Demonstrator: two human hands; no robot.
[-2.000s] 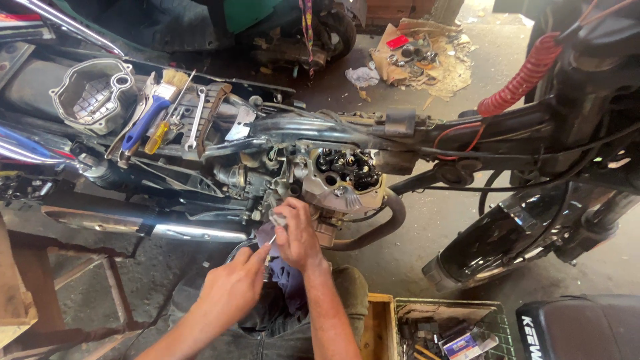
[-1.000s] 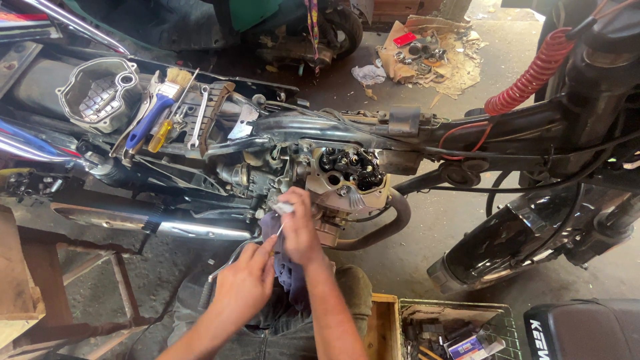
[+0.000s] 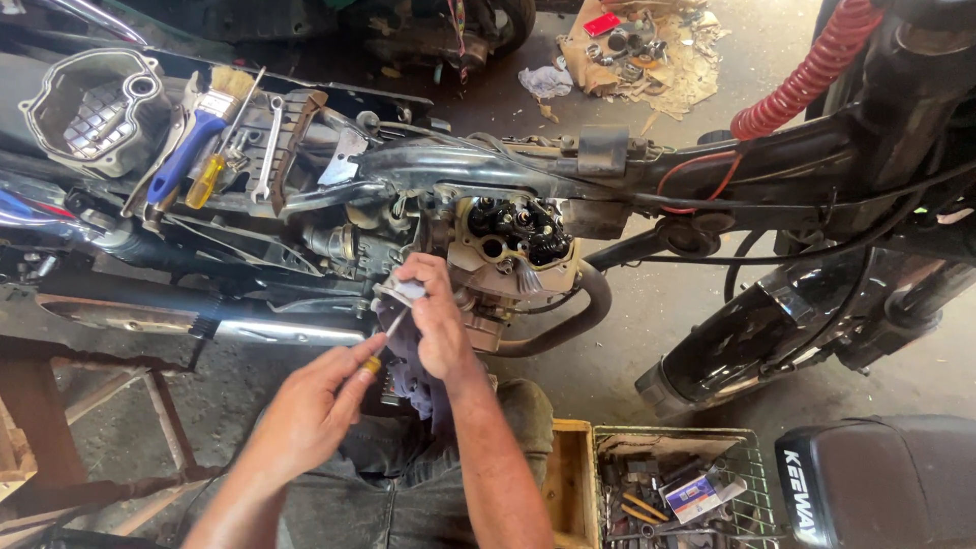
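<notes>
My left hand (image 3: 328, 396) grips a screwdriver by its yellow handle (image 3: 371, 364), the shaft pointing up and right. The shaft's far end meets a small light metal part (image 3: 404, 291), which my right hand (image 3: 431, 305) holds. A purple-grey cloth (image 3: 415, 374) hangs beneath my right hand. Just right of that hand is the motorcycle's opened cylinder head (image 3: 518, 236), with dark oily valve gear inside. On the frame at the upper left lie a metal engine cover (image 3: 99, 114), a blue-handled paintbrush (image 3: 183, 156), a second yellow-handled screwdriver (image 3: 204, 181) and a combination wrench (image 3: 268, 149).
A curved exhaust pipe (image 3: 595, 313) passes below the engine. Tools fill a wire basket (image 3: 751, 473) beside a wooden box (image 3: 583, 480) at the lower right. Loose parts lie on torn cardboard (image 3: 686, 69) on the floor. A wooden frame (image 3: 168, 419) stands at the lower left.
My right hand and the small part have shifted slightly left relative to the engine, and the part now shows more clearly. The screwdriver remains in my left hand.
</notes>
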